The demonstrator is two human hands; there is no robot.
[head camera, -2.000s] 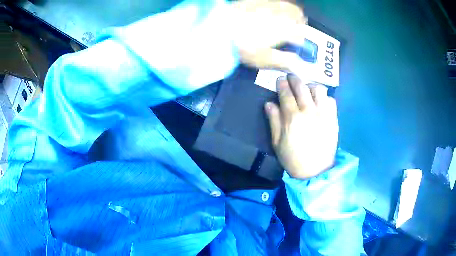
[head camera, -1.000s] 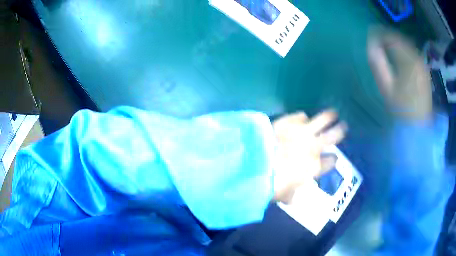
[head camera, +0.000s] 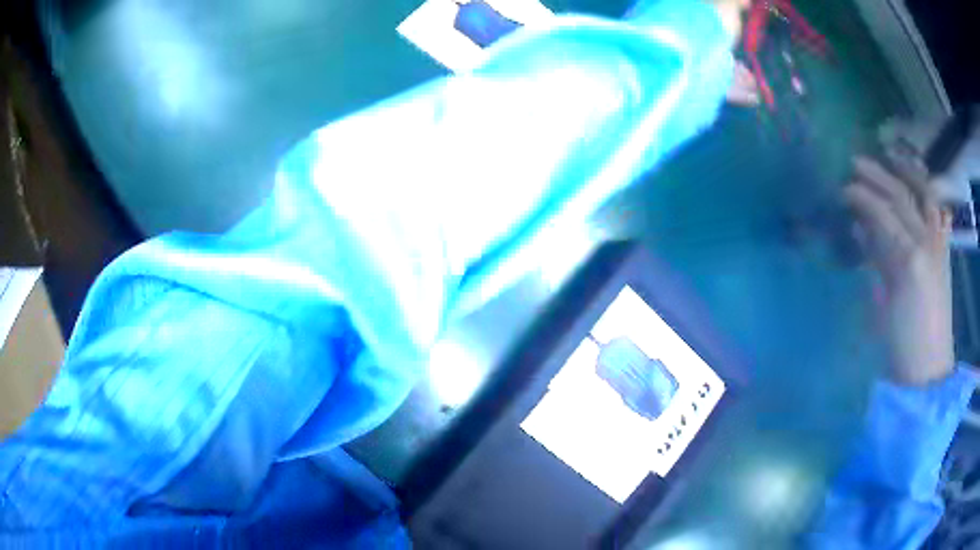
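A white manual [head camera: 636, 392] with a device picture lies face up on a dark tray [head camera: 484, 489] in front of me. A second white manual [head camera: 473, 30] lies at the top, partly covered by my left sleeve. My left hand [head camera: 741, 59], small and cut by the top edge, is closed around red and black test lead cable [head camera: 776, 54], which is blurred. My right hand [head camera: 903, 220] is blurred at the right, by a greyish thing; whether it holds anything cannot be told.
The glossy green mat [head camera: 258, 129] lies under the things. Brown cardboard with a white piece [head camera: 16, 301] stands at the far left. Dark and pale things, too blurred to name, lie along the right edge.
My left hand has left the manual on the tray and moved up and right to the red and black cable, now in view. My right hand is lower. The view has shifted.
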